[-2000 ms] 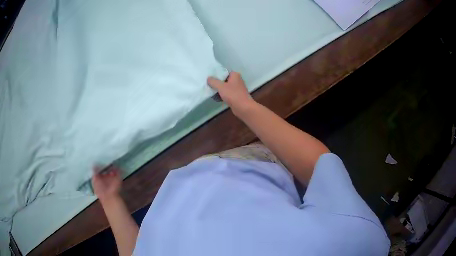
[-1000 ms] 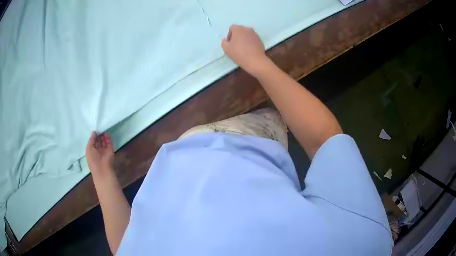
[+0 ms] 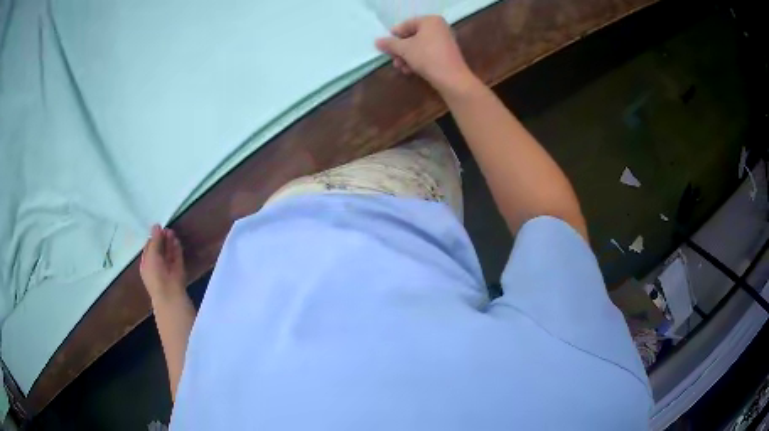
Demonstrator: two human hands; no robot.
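Observation:
Pale mint green fabric [image 3: 194, 93] covers the table, with long creases running toward my left hand and bunched folds at the far left. My left hand [image 3: 163, 257] pinches the fabric edge at the table's near side, lower left. My right hand [image 3: 417, 50] pinches the fabric edge near the top centre. Between my hands the upper ply's edge lies close along the edge of the fabric below it.
The brown wooden table edge [image 3: 354, 109] curves between the fabric and my body. At right is a dark green floor [image 3: 582, 126] with white scraps [image 3: 629, 177]. A light grey surface with dark bars and crumpled white material [image 3: 677, 295] are at lower right.
The upper ply's edge has moved toward the table's near edge and now lies nearly along it. Both hands still hold the edge. The view has shifted, and the white paper at top right is out of view.

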